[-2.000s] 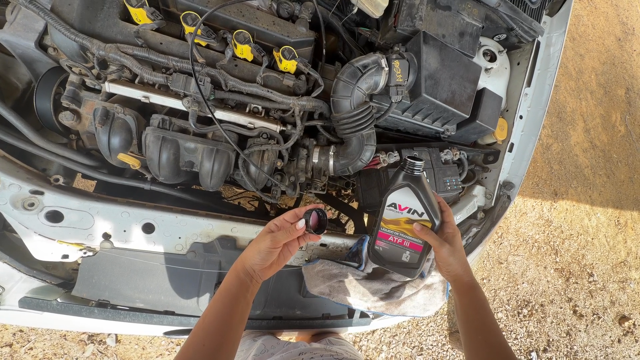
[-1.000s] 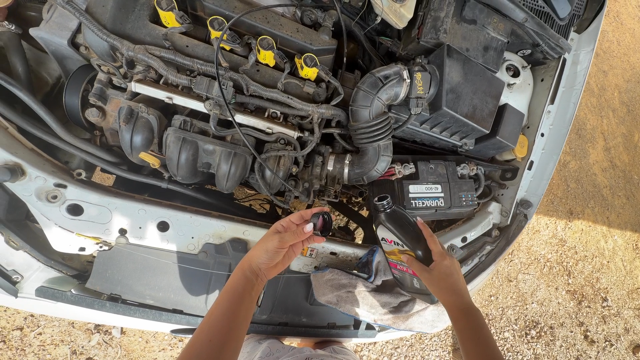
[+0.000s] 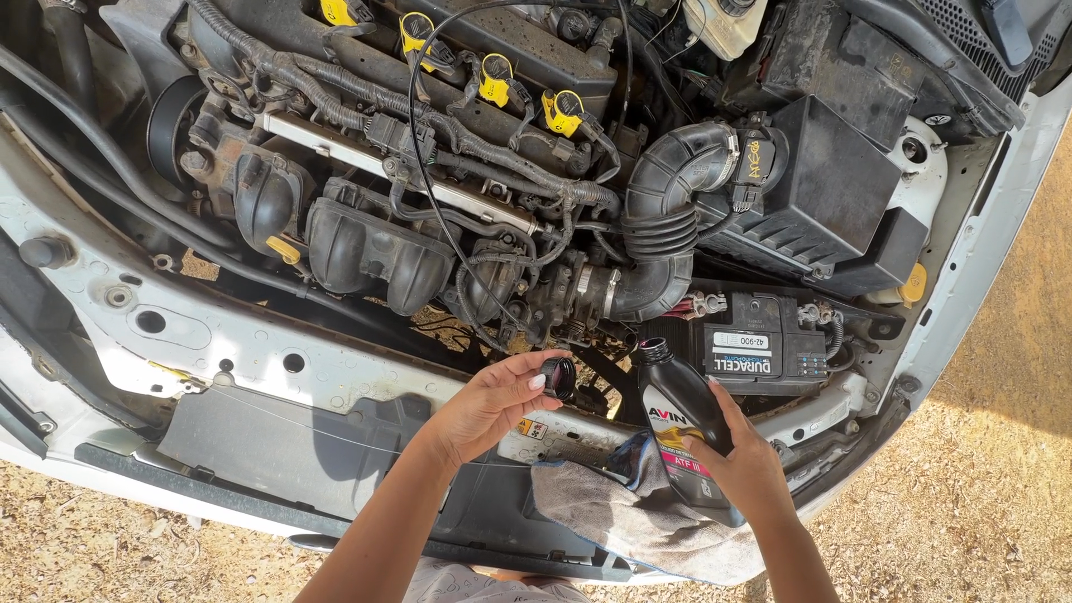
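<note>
Between thumb and fingers, my left hand (image 3: 494,406) holds a black screw cap (image 3: 558,378), its threaded side facing right. My right hand (image 3: 741,469) grips a black Avin ATF III transmission fluid bottle (image 3: 682,419) by its side. The bottle is uncapped and tilted a little, its mouth (image 3: 654,347) toward the engine. A grey microfiber cloth (image 3: 603,511) lies on the car's front edge, under and left of the bottle. Just right of the bottle's neck sits a Duracell car battery (image 3: 754,335). Cap and bottle are apart.
The engine (image 3: 377,243) fills the bay, with yellow-topped ignition coils (image 3: 496,79) and a thin black cable (image 3: 412,109) arching over it. A ribbed intake hose (image 3: 662,226) leads to the air filter box (image 3: 825,184). A gap opens behind the white front crossmember (image 3: 335,368).
The bottle, first held with its label facing up, has turned and leans with its mouth more to the left. The cap has turned in my left hand. The view has shifted slightly.
</note>
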